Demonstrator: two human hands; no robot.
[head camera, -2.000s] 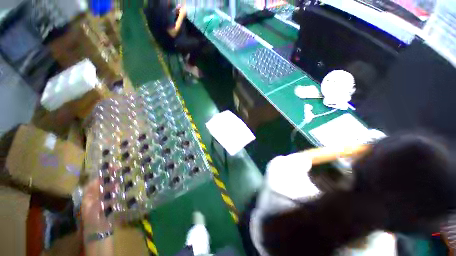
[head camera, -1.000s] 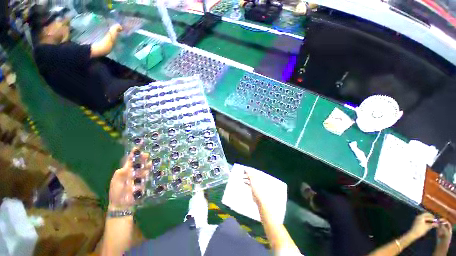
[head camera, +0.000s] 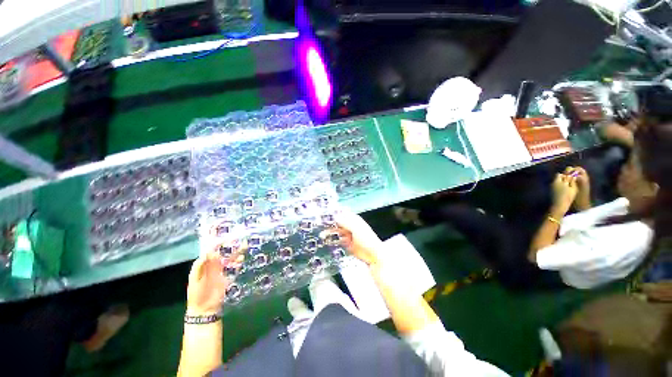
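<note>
A clear blister tray (head camera: 284, 232) is held up in front of me, above the bench's front edge. Its near half holds rows of small dark units; the far half shows pockets without dark units. My left hand (head camera: 208, 278) grips its left edge, with fingertips seen through the plastic. My right hand (head camera: 359, 239) grips its right edge. Behind it on the green bench lie two more clear trays with dark units, one on the left (head camera: 140, 206) and one on the right (head camera: 354, 162), partly hidden by the held tray.
A white fan (head camera: 452, 101), a zip bag (head camera: 416, 137), a white tray (head camera: 495, 141) and an orange-brown slotted tray (head camera: 542, 138) are on the bench at right. A seated person (head camera: 600, 243) works there. A white stool-like surface (head camera: 401, 274) is below my right arm. A green object (head camera: 37, 249) is at left.
The view has turned from the aisle to the bench. The held tray has come over the bench's front edge, and my right hand has taken hold of its right edge.
</note>
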